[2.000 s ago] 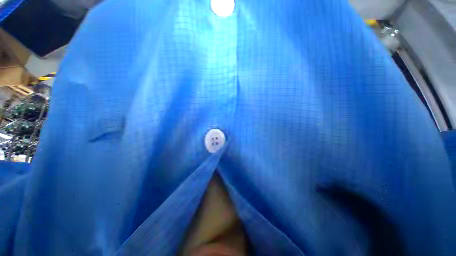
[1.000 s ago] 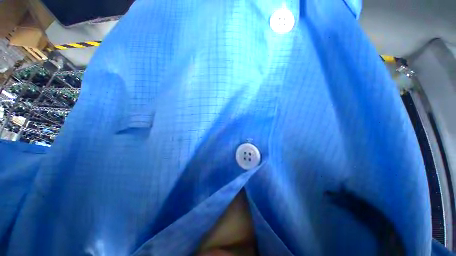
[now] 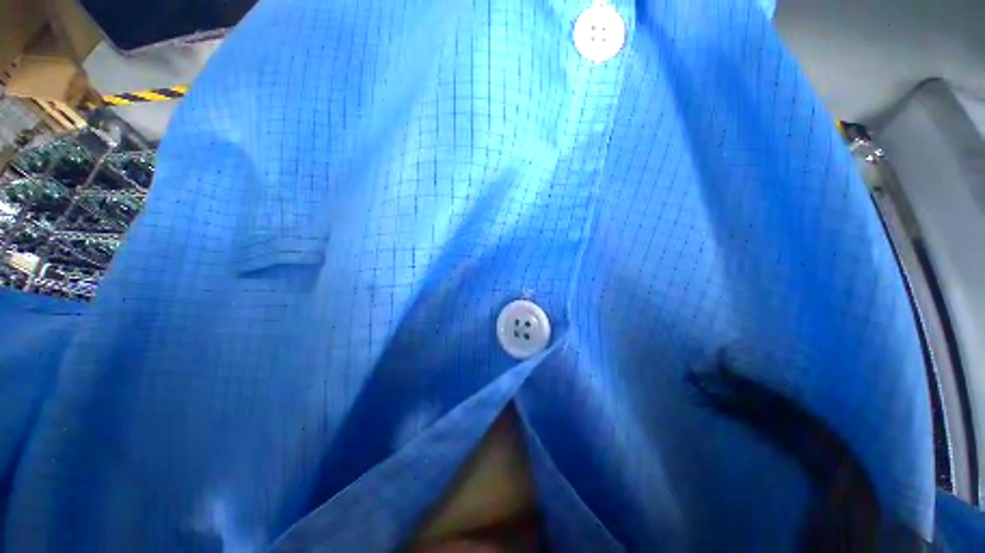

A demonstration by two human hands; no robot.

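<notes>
A blue checked work coat (image 3: 432, 216) on the wearer's body fills most of the view. One white button (image 3: 599, 34) shows at the top and another white button (image 3: 524, 329) near the middle. The coat parts below the lower button, and a little skin shows at the bottom edge. A dark, blurred strand (image 3: 794, 432) lies over the coat at lower right. Neither my left hand nor my right hand is in view, and no work object is held in sight.
At the left edge stand racked green boards (image 3: 65, 205), partly cut off. Above them are a brown box (image 3: 49, 80), yellow-and-black tape (image 3: 146, 96) and a dark panel (image 3: 162, 19). At the right are a grey surface (image 3: 950, 140) and a dark rail (image 3: 927, 324).
Compared with two seconds ago, the coat and its buttons sit further right, and more of the boards and tape shows at left. Since one second ago they have shifted slightly left and up.
</notes>
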